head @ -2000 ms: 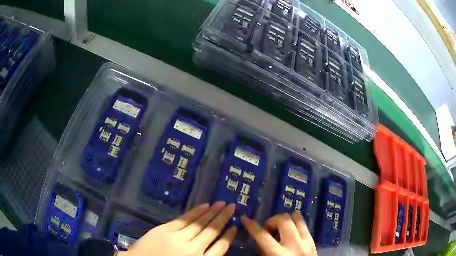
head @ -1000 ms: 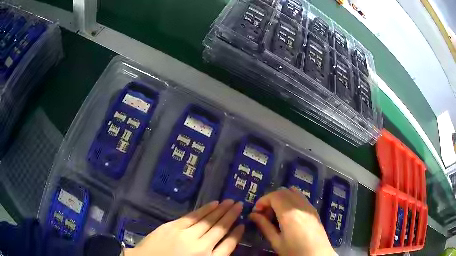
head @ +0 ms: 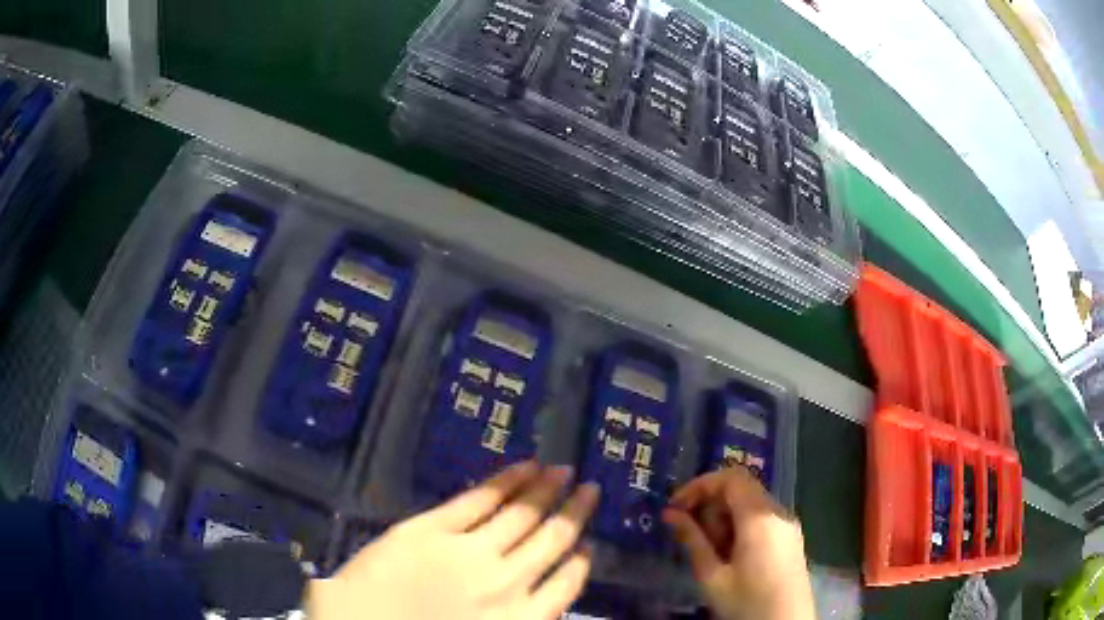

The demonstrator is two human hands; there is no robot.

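Blue phone housings lie rear side up in a clear blister tray. My left hand lies flat, fingers slightly apart, over the lower end of the third back-row housing; its fingertips reach the lower left edge of the fourth housing. A small pale ring or disc shows at the fourth housing's lower end. My right hand is just right of it, over the lower part of the fifth housing. Its thumb and index finger are bent together; any tiny part between them is hidden.
Stacked clear trays of black housings stand behind a pale metal rail. A red parts bin with a few blue and dark pieces is at the right. Another clear stack of blue housings is cut off at the left edge.
The view has shifted, so the trays and bin appear further left. My hands have moved one housing to the right, from the third housing to the fourth.
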